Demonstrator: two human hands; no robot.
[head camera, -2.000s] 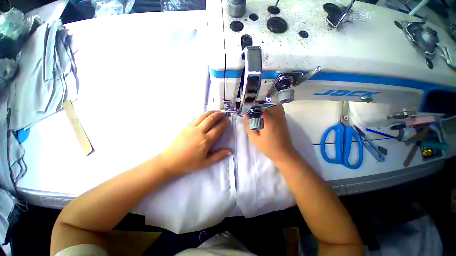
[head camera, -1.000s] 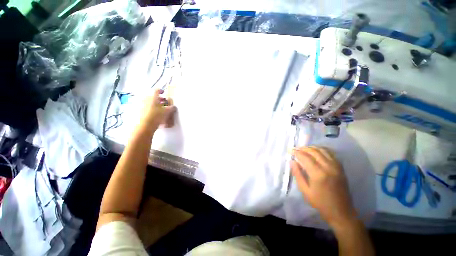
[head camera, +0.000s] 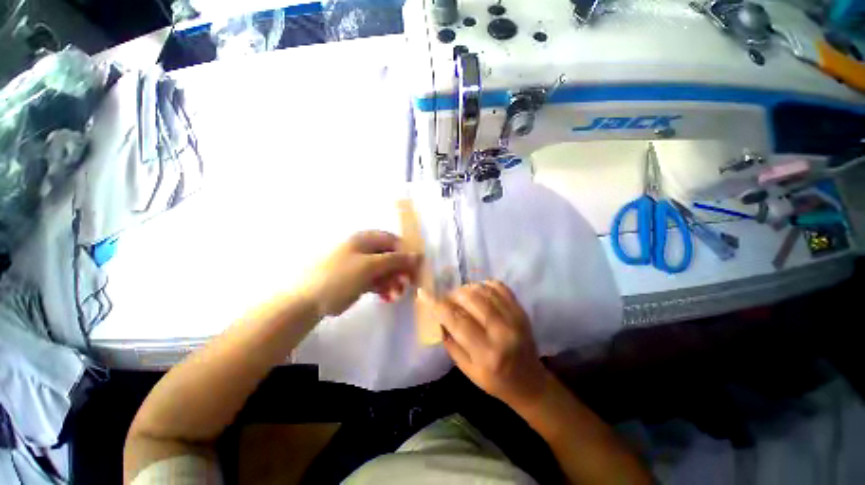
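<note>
A pale lavender-white garment panel (head camera: 560, 256) lies under the needle area of the white sewing machine (head camera: 607, 104) and hangs over the table's front edge. A lengthwise strip with a darker line runs down it from the presser foot (head camera: 453, 180). A flat tan ruler (head camera: 430, 327) lies lengthwise on the cloth, just left of the line. My left hand (head camera: 365, 270) holds the ruler at its middle, fingertips curled at it. My right hand (head camera: 493, 336) rests on the cloth and the ruler's lower part; its fingertips are partly hidden.
Blue-handled scissors (head camera: 652, 232) lie right of the cloth, with slim snips (head camera: 707, 232) and a blue pen (head camera: 724, 210) beside them. Small tools clutter the far right. Grey-blue cut pieces (head camera: 142, 161) are heaped at the left, beside clear plastic (head camera: 57, 123).
My left hand has come back from the left heap to the panel, and the ruler is now on the cloth. My right hand is still low on the panel. The view has turned back right.
</note>
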